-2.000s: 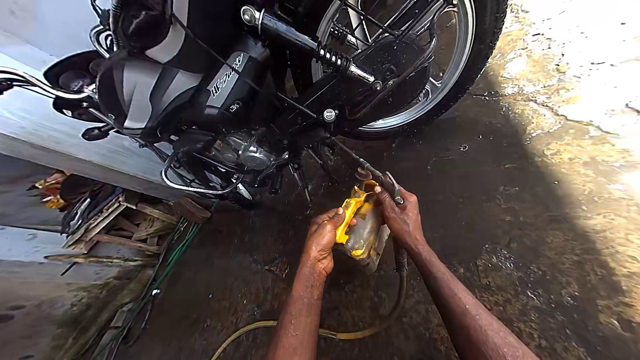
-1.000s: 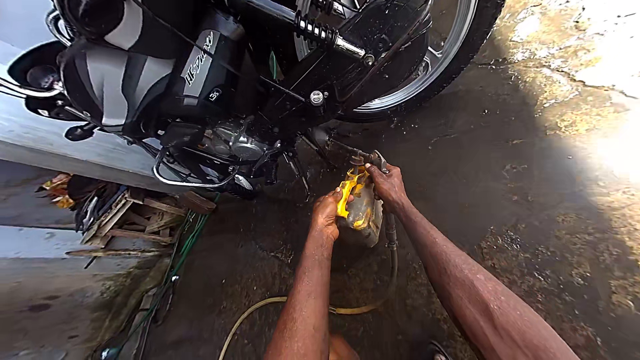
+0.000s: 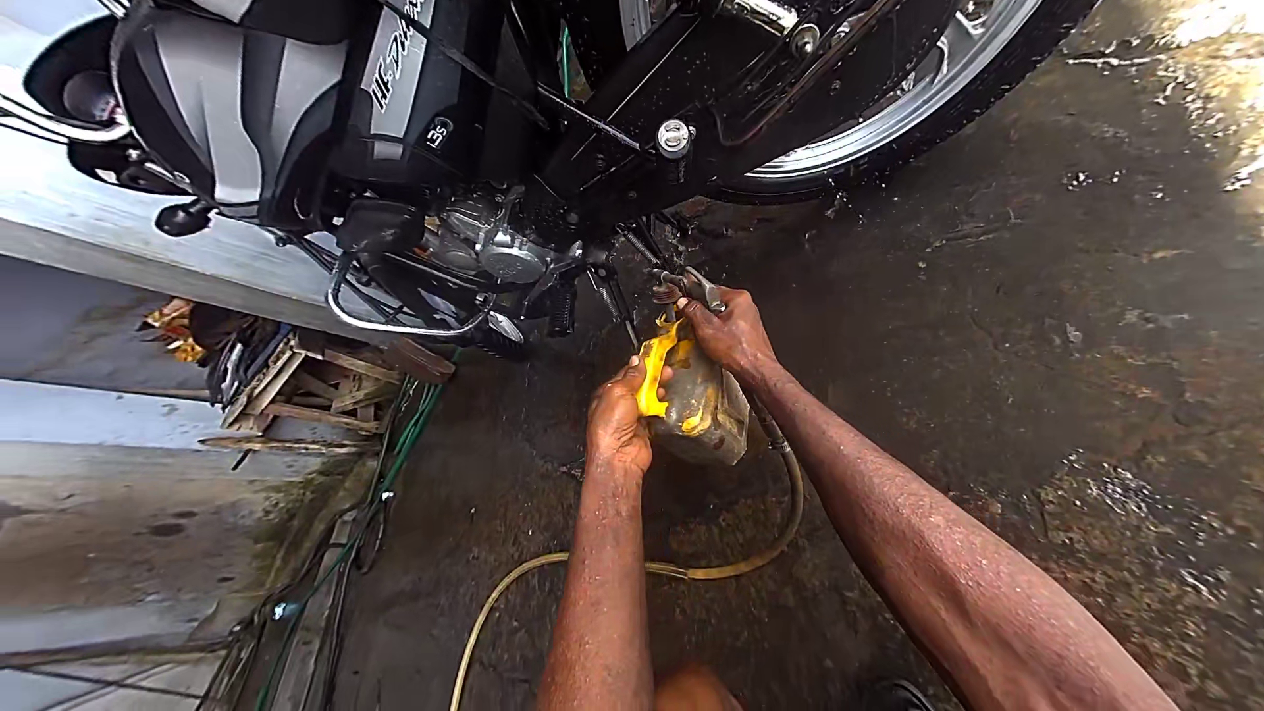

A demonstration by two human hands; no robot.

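Note:
My left hand (image 3: 620, 410) is closed on the yellow handle part (image 3: 654, 370) of a dirty, translucent plastic container (image 3: 716, 423). The container is tilted, below the motorcycle (image 3: 513, 178) in the view. My right hand (image 3: 731, 331) grips a metal spray gun (image 3: 696, 288) at the container's top, its thin lance (image 3: 642, 247) pointing towards the motorcycle's underside. A yellowish hose (image 3: 741, 571) curves over the ground from behind the container. Where the hose meets the gun is hidden by my right hand and arm.
The motorcycle's rear wheel (image 3: 869, 148) is at the upper right. Wooden scraps (image 3: 316, 390) are piled by the wall on the left, with green hoses or cables (image 3: 410, 434) along the ground edge. The concrete floor (image 3: 987, 395) is wet.
The view has come closer to the motorcycle. Both hands keep their holds on the container and the spray gun. No other plain change shows.

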